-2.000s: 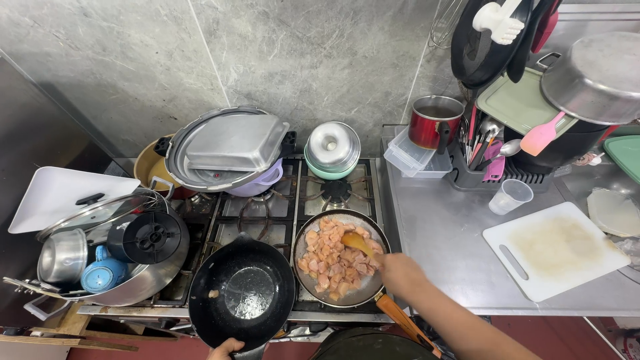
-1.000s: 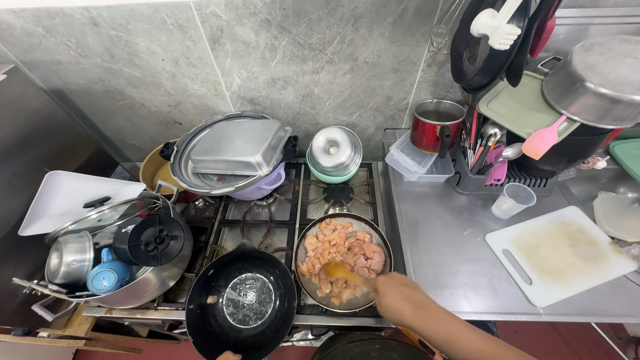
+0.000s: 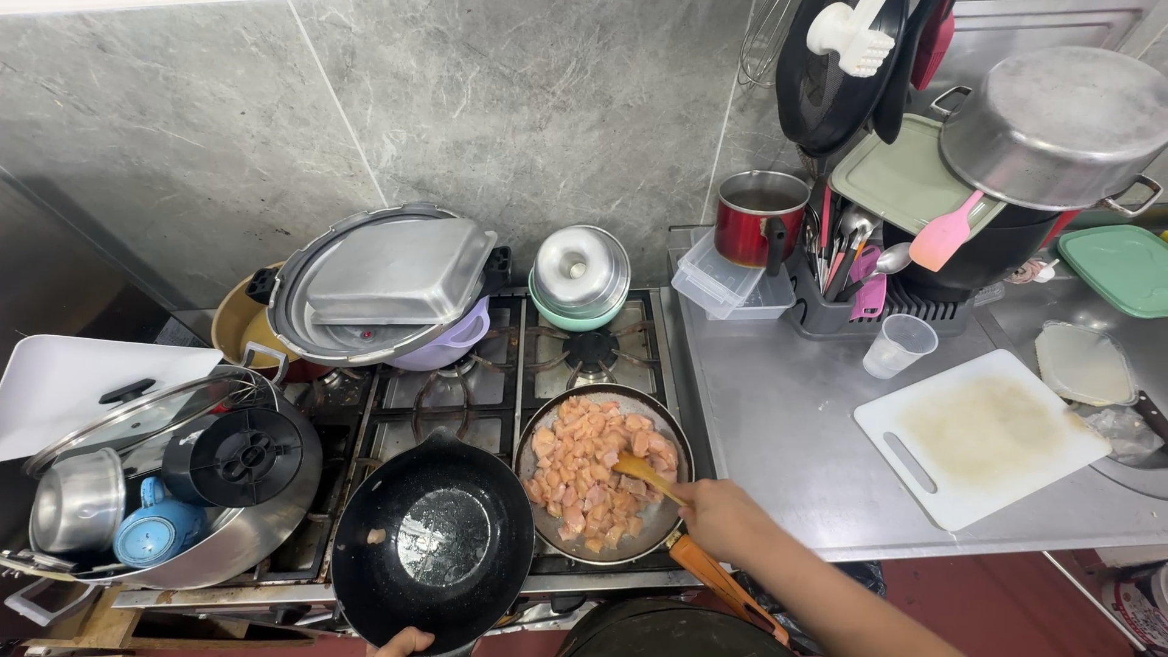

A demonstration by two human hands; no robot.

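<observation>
My right hand (image 3: 725,520) grips a wooden spoon (image 3: 650,474), its tip among diced raw meat, which looks like chicken (image 3: 584,456), in a round frying pan (image 3: 610,555) on the front burner. The pan's orange-brown handle (image 3: 721,584) points toward me, below my right hand. At the bottom edge, my left hand (image 3: 401,642) holds a black wok-shaped pan (image 3: 433,538) by its near side; only some fingers show. One small piece of meat (image 3: 376,537) clings inside this pan, just left of a shiny patch.
On the stove's left, a large pot (image 3: 274,529) holds cookware. Behind are a pressure cooker pot (image 3: 292,310) and a ring mold (image 3: 581,265). On the steel counter are a white cutting board (image 3: 985,438), a plastic cup (image 3: 899,347), a red pot (image 3: 753,224) and a dish rack (image 3: 821,306).
My right hand has moved the spoon about in the meat, and its tip now lies further right than one second ago. The black pan stays beside the frying pan.
</observation>
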